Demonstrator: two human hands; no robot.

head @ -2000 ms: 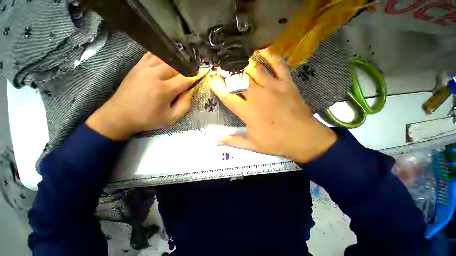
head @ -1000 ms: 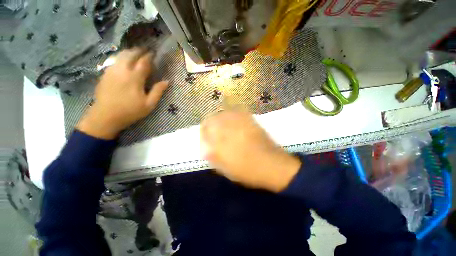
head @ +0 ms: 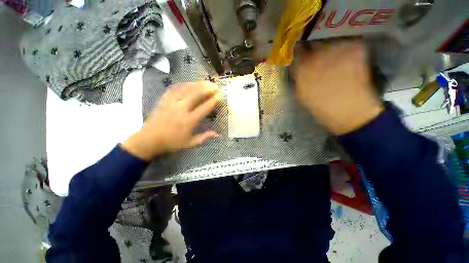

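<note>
A grey ribbed fabric panel with dark flower motifs lies across the machine bed and reaches the front table edge. A whitish rectangular piece lies on it, just in front of the presser foot. My left hand is over the panel, left of the rectangle, with thumb and fingers apart; it is slightly blurred. My right hand is blurred over the panel's right part, below the red lettering; its fingertips cannot be made out. The green-handled scissors cannot be seen.
The sewing machine head spans the top, with a yellow thread bundle hanging from it. More grey cloth is heaped at the back left, and some hangs below the left table edge. A blue basket is below right.
The panel now extends farther right and forward, and the whitish rectangle shows fully. My right hand has moved up and right; my left hand has moved right. The scissors are out of sight.
</note>
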